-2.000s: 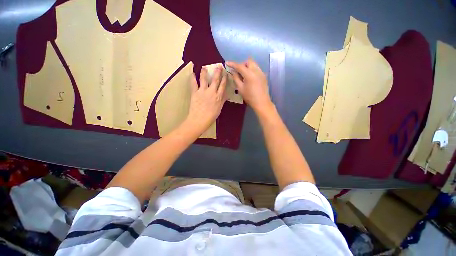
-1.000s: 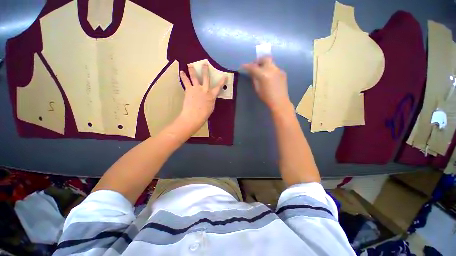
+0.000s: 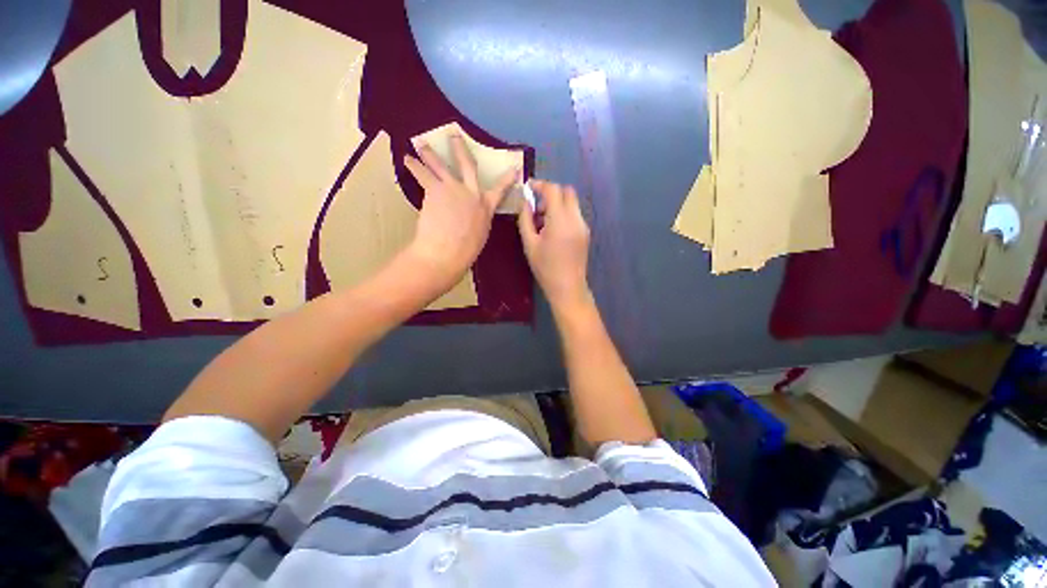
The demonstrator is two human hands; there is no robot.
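Observation:
My left hand [image 3: 454, 213] lies spread flat on a small curved tan pattern piece [image 3: 502, 164], pressing it on the maroon fabric [image 3: 503, 270] near its right edge. My right hand [image 3: 556, 236] pinches a small white piece of chalk [image 3: 529, 195] at the right edge of that card. The large centre body pattern [image 3: 218, 172] lies to the left, with a side panel pattern [image 3: 80, 247] on its left and another [image 3: 365, 230] on its right, partly under my left forearm. A narrow tab pattern [image 3: 191, 35] lies in the neck opening.
A clear ruler [image 3: 597, 138] lies right of my right hand. A loose tan pattern pile [image 3: 775, 161] is further right. Beyond it are a maroon piece with a blue mark [image 3: 878, 184] and a tan card set [image 3: 993, 149]. Cardboard and a blue-rimmed container [image 3: 735, 414] are below the table edge.
My right hand has come back left from near the ruler to the card's right edge. My left hand still presses the small card. The whole view has shifted.

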